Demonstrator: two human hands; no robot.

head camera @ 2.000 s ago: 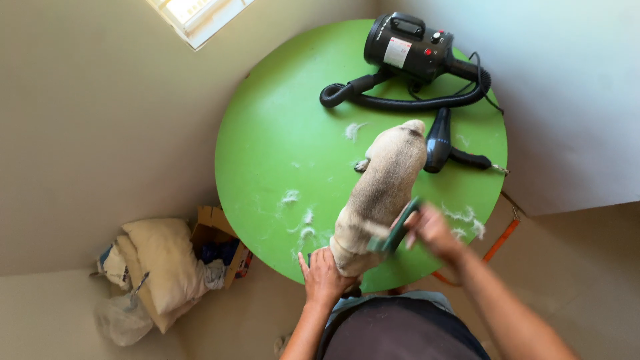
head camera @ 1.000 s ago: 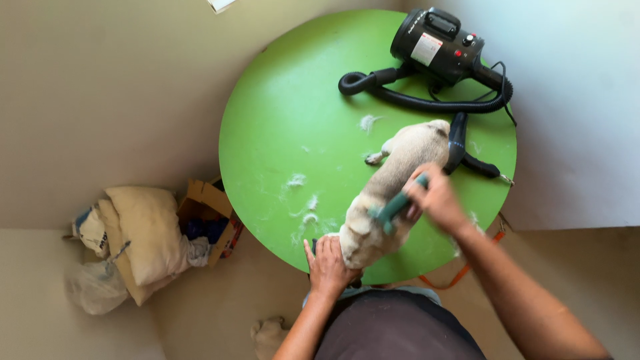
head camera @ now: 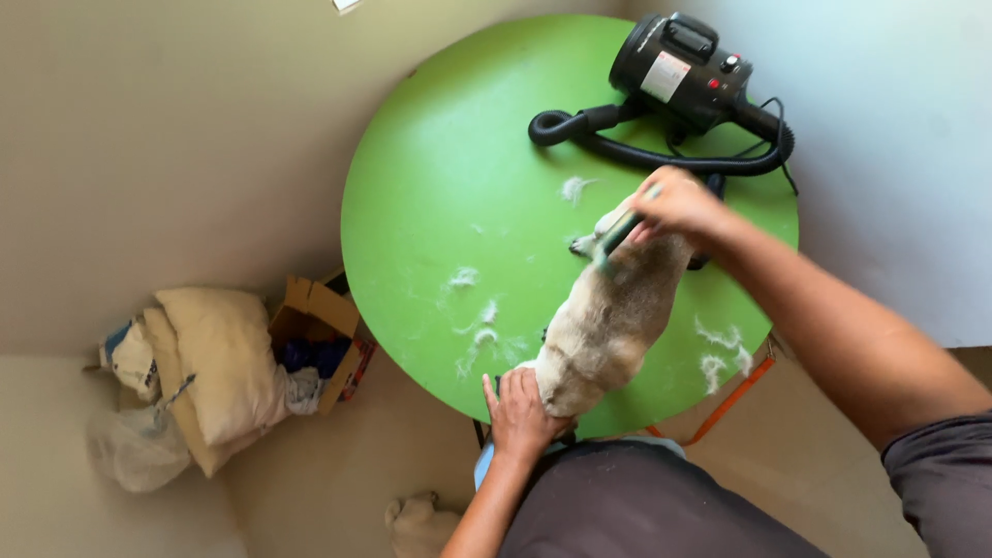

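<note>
A fawn short-haired dog (head camera: 612,318) stands on a round green table (head camera: 434,178), its head at the near edge. My left hand (head camera: 523,411) rests against the dog's head, which it partly hides; whether the fingers grip is unclear. My right hand (head camera: 674,205) is closed around the handle of a green grooming brush (head camera: 616,236), blurred, over the dog's rear back. Tufts of shed fur (head camera: 463,277) lie left of the dog, with more fur (head camera: 713,372) to its right. A smaller black hair dryer (head camera: 714,186) is mostly hidden behind my right hand and the dog.
At the table's far right sits a black pet dryer (head camera: 682,77) with a coiled hose (head camera: 659,159). An orange strap (head camera: 728,403) hangs by the right edge. Cushions (head camera: 225,364) and a cardboard box (head camera: 333,306) are on the left. Another pale animal (head camera: 422,527) is on the floor below.
My right hand has moved with the brush from near the dog's shoulders to its rear back. My left hand remains at the dog's head.
</note>
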